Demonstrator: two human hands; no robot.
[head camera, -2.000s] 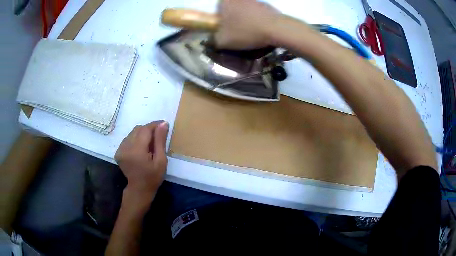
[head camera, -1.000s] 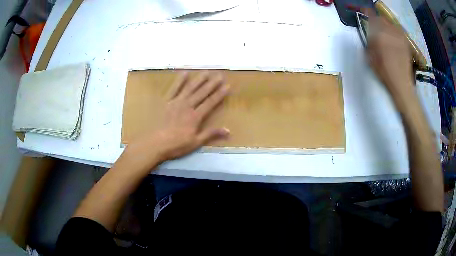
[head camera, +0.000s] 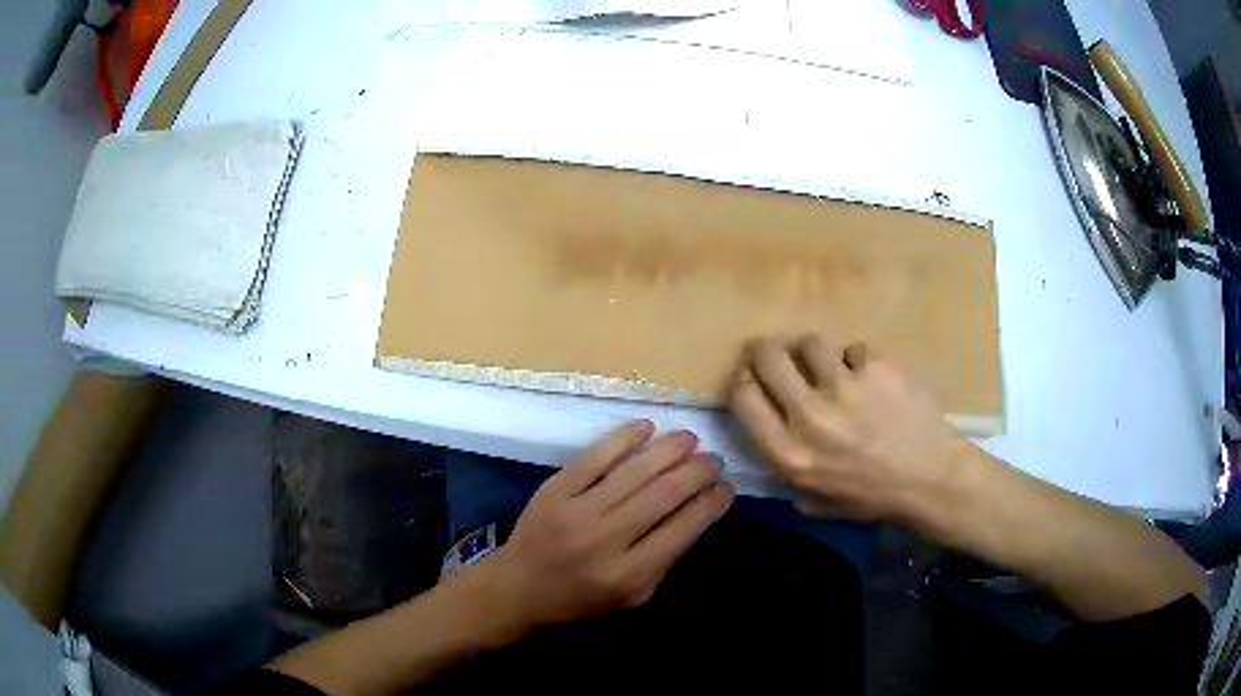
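The tan-brown pressing template (head camera: 544, 258) lies flat on the table with a dark smudge in its middle. A narrow white folded fabric edge (head camera: 544, 381) shows along its near side and a thin one along its far side. My right hand (head camera: 851, 428) is over the template's near edge, right of the middle, with curled fingers; whether it pinches the edge is hidden. My left hand (head camera: 619, 524) is at the table's near edge, fingers stretched and nothing visible in it.
The steam iron (head camera: 1109, 184) rests at the right, beside the dark iron rest (head camera: 1028, 55). Red-handled scissors (head camera: 953, 14) are cut off at the top. A stack of off-white panels (head camera: 177, 218) lies at the left, with a brown strip (head camera: 191, 68) behind it.
The iron first moved off the template to the right; my right hand has since let it go and come to the template's near edge. My left hand has moved off the template towards me.
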